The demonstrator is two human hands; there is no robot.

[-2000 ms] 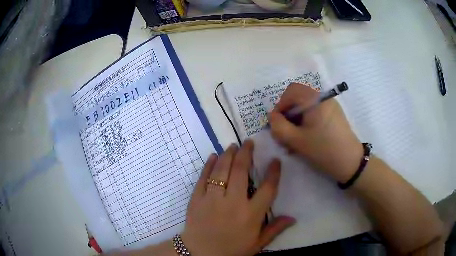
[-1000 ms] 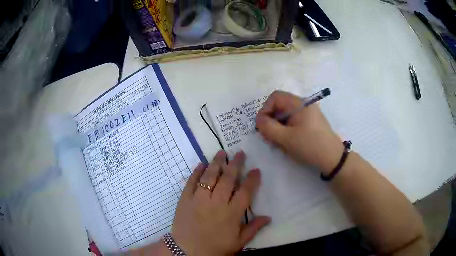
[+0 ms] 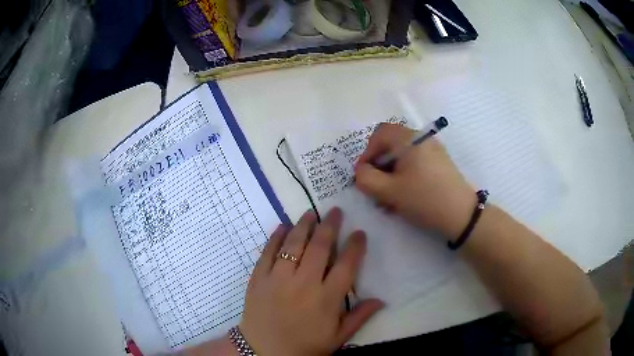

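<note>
An open notebook [image 3: 410, 257] with lined pages lies on the white desk, with dense handwriting at the upper part of its left page. My right hand [image 3: 410, 170] grips a pen [image 3: 420, 133] over the handwriting; its tip is hidden by my fingers. My left hand [image 3: 302, 278] lies flat with fingers spread across the notebook's left edge, holding nothing. A clipboard with a record form [image 3: 201, 243] lies to the left, a pale blue tape with large handwriting across its upper part. A black cord [image 3: 299, 179] runs along the notebook's left edge and under my left hand.
A dark box [image 3: 306, 55] with tape rolls [image 3: 340, 19] stands at the back. A mobile phone [image 3: 448, 24] lies beside it. A second pen [image 3: 583, 101] lies at the right. Clear plastic [image 3: 42, 90] is at the far left, and a small red-ended object [image 3: 132, 345] is at the lower left.
The view has shifted, showing more of the box and phone than in the oldest frame. My right hand stays over the writing with the pen; my left hand stays flat.
</note>
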